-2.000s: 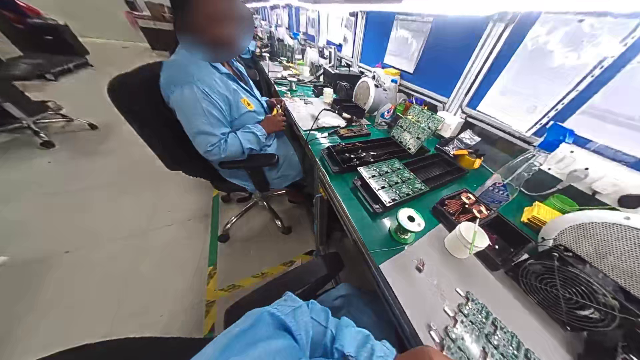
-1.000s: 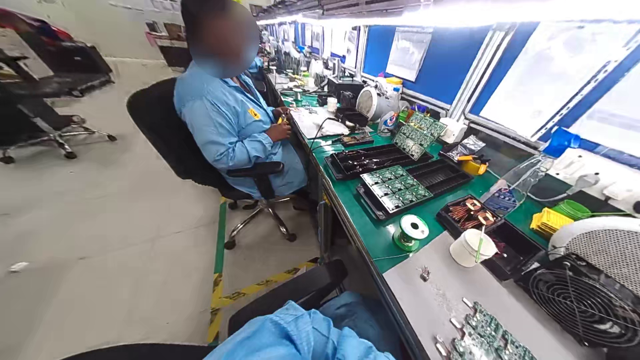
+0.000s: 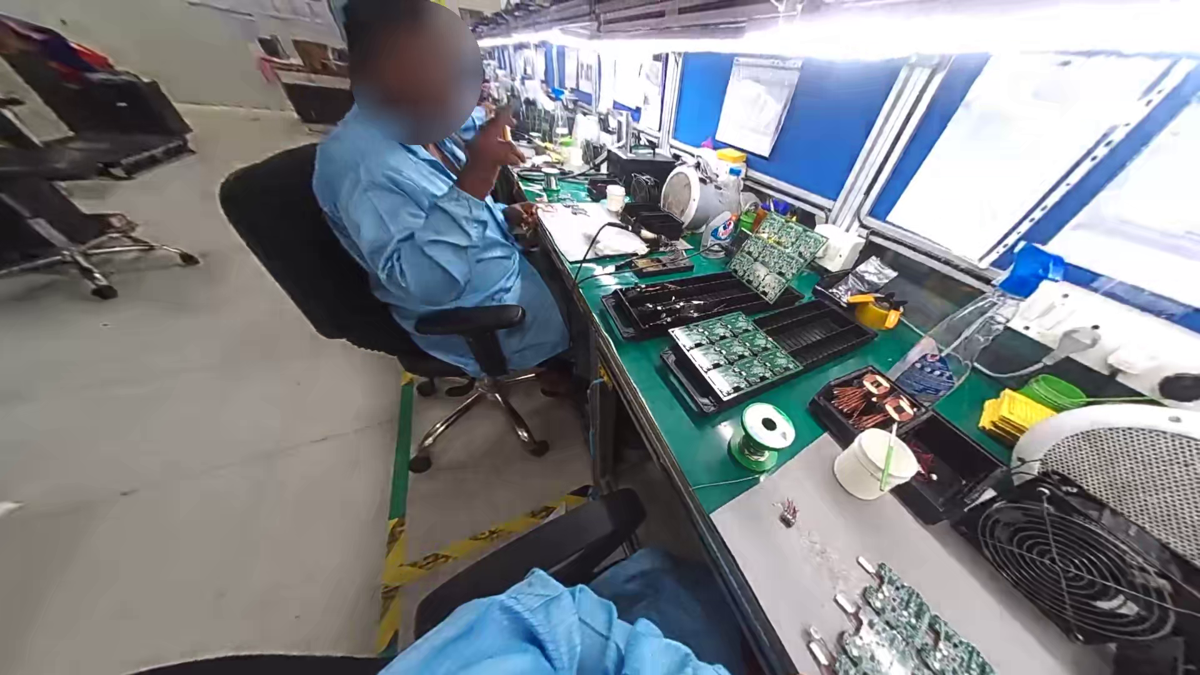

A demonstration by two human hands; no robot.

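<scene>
Neither of my hands shows in the head view; only a blue sleeve (image 3: 553,630) of mine is at the bottom edge. Right of it, several green circuit boards (image 3: 900,628) lie on a grey mat (image 3: 984,600). A small part with reddish wires (image 3: 787,513) rests on the mat near a white tub (image 3: 858,469) with a green stick in it. Beyond stands a solder wire spool (image 3: 761,436). A panel of circuit boards (image 3: 731,354) lies on a black tray (image 3: 694,389), and another panel (image 3: 776,255) leans upright behind it. Copper coils (image 3: 867,398) fill a black bin.
A co-worker in a blue coat (image 3: 422,225) sits on a black chair (image 3: 281,253) at the left, one hand raised. A black fan (image 3: 1078,553) stands at the right, near a spray bottle (image 3: 947,352) and yellow trays (image 3: 1017,417). A chair armrest (image 3: 553,553) is beside the bench edge.
The co-worker has raised one hand from the bench toward the face. The spool, tub and board panels have stayed in place.
</scene>
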